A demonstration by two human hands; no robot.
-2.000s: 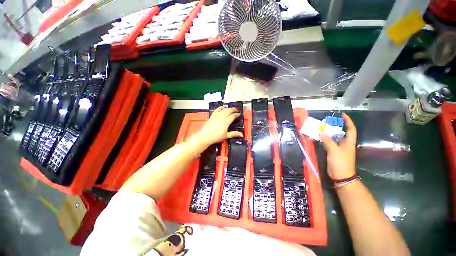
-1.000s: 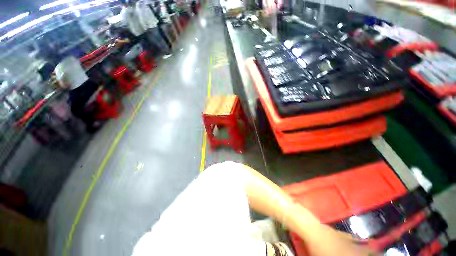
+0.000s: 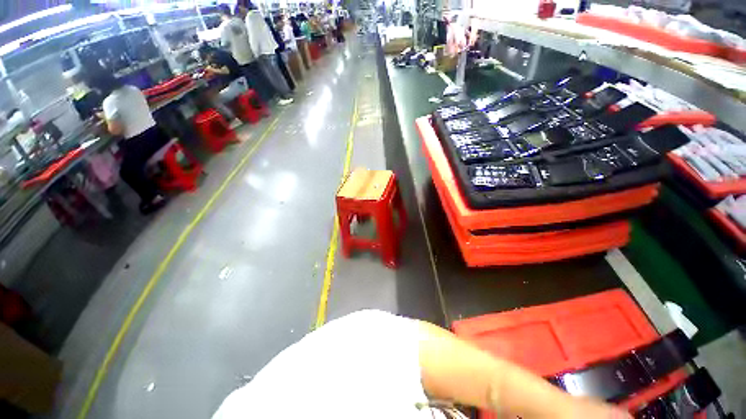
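Note:
A red phone tray (image 3: 556, 331) lies at the lower right, cut off by the frame's bottom edge. An opened black flip phone (image 3: 630, 370) rests in it, with part of another one beside it at the corner. My left forearm reaches over the tray's near part from a white sleeve. My left hand (image 3: 601, 409) is blurred and cut off at the bottom edge, so its fingers do not show. My right hand is out of the picture.
Stacked trays (image 3: 540, 245) with black phones on top stand on the bench beyond the tray. A red stool (image 3: 368, 186) with a wooden top stands in the aisle. Several people work along a line at the far left. More trays (image 3: 710, 155) sit at the right, below a shelf.
The view has swung left from the tray to the aisle. My right hand and its white card have left the picture. My left hand, earlier on a phone, is now cut off at the bottom.

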